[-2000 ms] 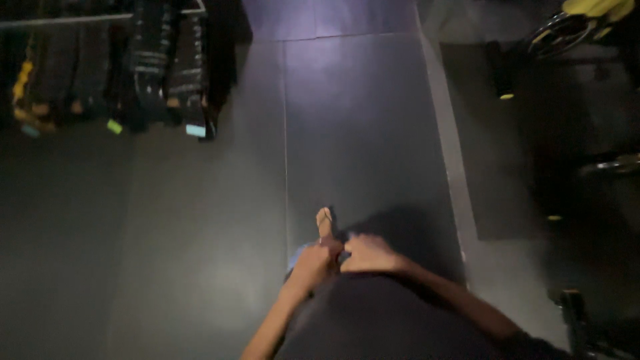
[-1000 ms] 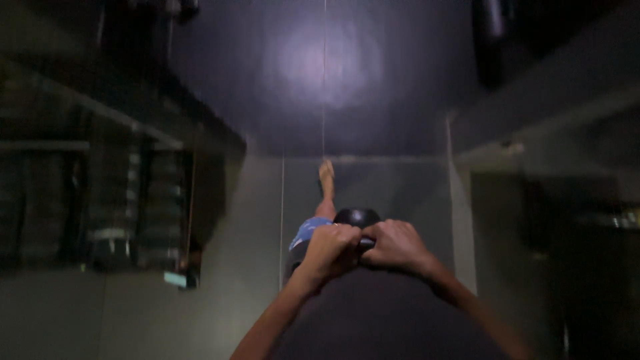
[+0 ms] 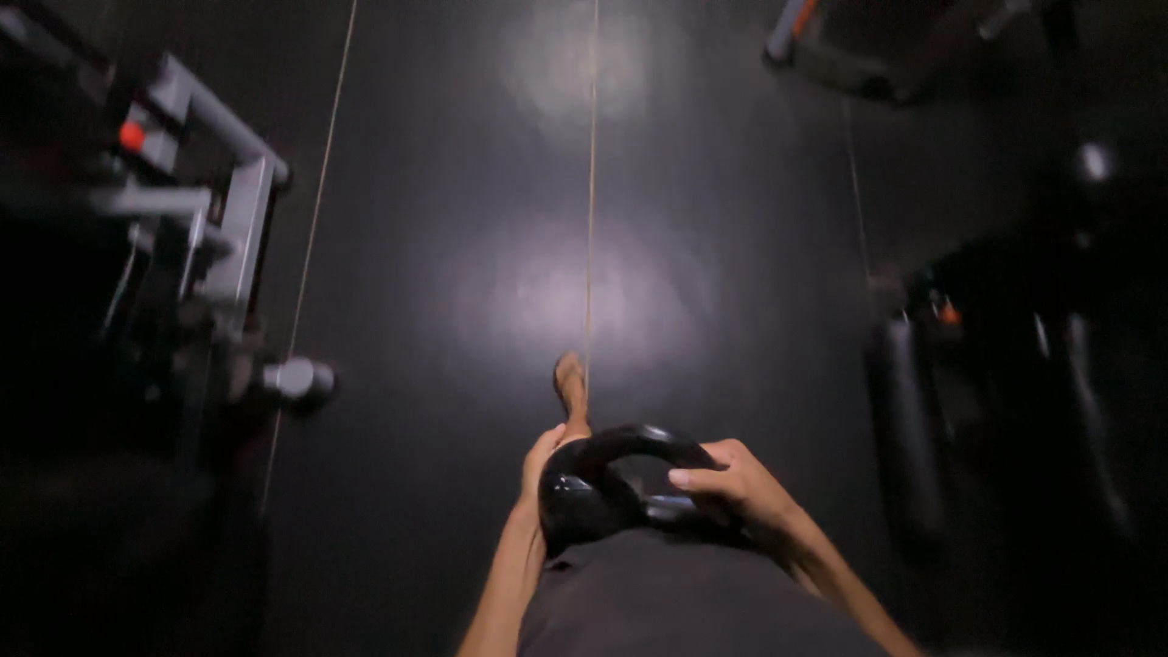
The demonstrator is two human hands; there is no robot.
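Note:
A glossy black kettlebell (image 3: 584, 502) is held on its side against the front of my dark shirt, its round body to the left and its looped handle to the right. My left hand (image 3: 543, 461) lies along the outer left side of the round body, fingers pointing forward. With thumb and fingers, my right hand (image 3: 735, 479) grips the right part of the handle. The underside of the kettlebell is hidden by the shirt and hands. One foot in a sandal (image 3: 569, 372) shows just beyond the kettlebell.
Dark floor mats (image 3: 456, 228) with thin seams run ahead. On the left stands a gym machine with a grey metal frame (image 3: 246, 219) and a round end piece (image 3: 299, 377). Another machine (image 3: 849, 73) is at the upper right, and dark padded equipment (image 3: 903, 411) stands at the right.
A second ago both hands were together at the kettlebell's top; now they are apart, the left on its body, the right on the handle, and it lies sideways. I have moved forward past other equipment.

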